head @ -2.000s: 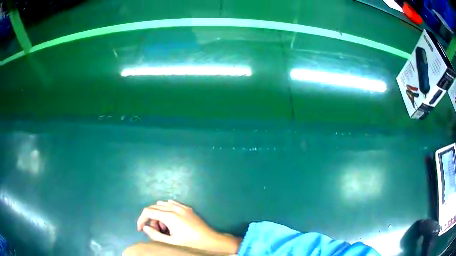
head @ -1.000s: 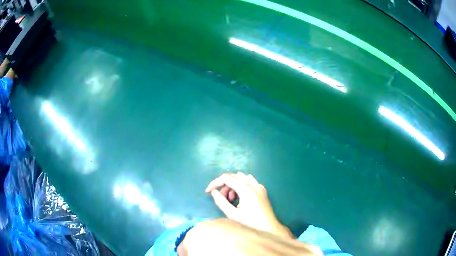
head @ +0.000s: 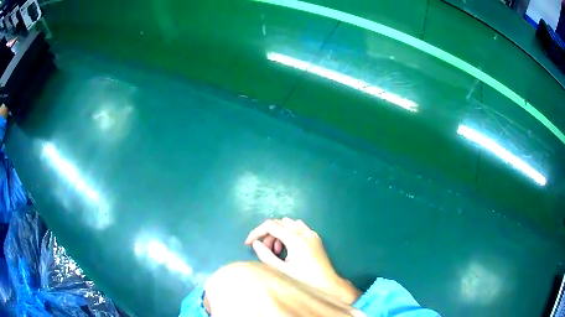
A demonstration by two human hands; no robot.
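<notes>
My right hand [head: 291, 251] rests on the glossy dark green work surface [head: 186, 167], low in the view. Its fingers are loosely curled with a gap at the thumb, and it holds nothing. My left hand [head: 254, 291] lies across my right wrist and forearm at the bottom edge. Its fingers cannot be made out. Pale blue sleeves cover both arms. No product is in my hands.
Crinkled clear-blue plastic bags [head: 43, 266] are beside the surface at the lower left. Part of another person's hand [head: 4, 111] shows at the left edge. A dark unit [head: 25, 68] stands at the upper left. A pale-edged object [head: 559, 297] is cut off at the lower right.
The view has turned left, so the white product box and most of the scale have left the picture, and the plastic bags have come in. My hands remain resting together.
</notes>
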